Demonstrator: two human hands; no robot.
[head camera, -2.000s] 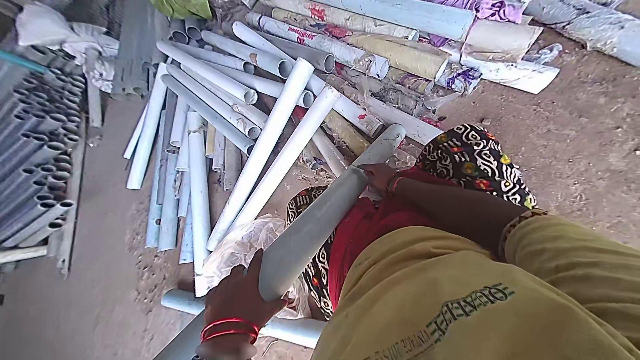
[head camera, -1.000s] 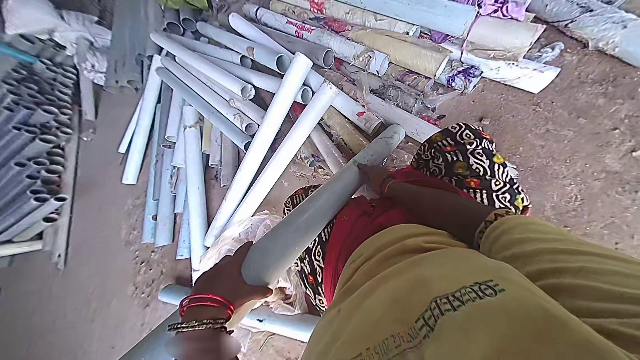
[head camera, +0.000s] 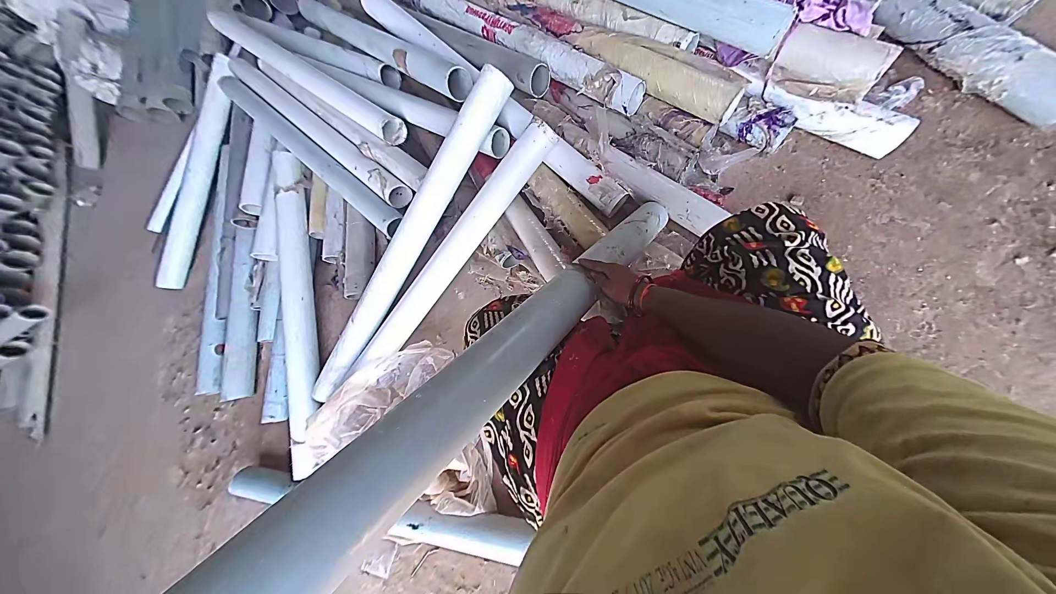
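Observation:
A long grey plastic pipe (head camera: 412, 421) runs diagonally from the bottom left edge up to my lap. Beyond its upper end is a shorter pale pipe section (head camera: 631, 235), lined up with it; whether the two are joined I cannot tell. My right hand (head camera: 609, 280) is at the place where they meet, its fingers against the pipe's far end, partly hidden. My left hand is out of view. Crumpled clear plastic sheet (head camera: 384, 384) lies beside the long pipe, and another pale pipe (head camera: 462, 532) passes beneath it on the ground.
A loose heap of white and grey pipes (head camera: 429, 223) lies ahead. Wrapped pipe bundles (head camera: 660, 70) are at the top right. Stacked dark pipes (head camera: 25, 190) stand along the left edge. Bare earth floor (head camera: 957, 264) shows on the right.
My left hand, earlier around the lower part of the long pipe, has left the view. The long pipe's surface now shows unbroken there. My right hand stays at the far end.

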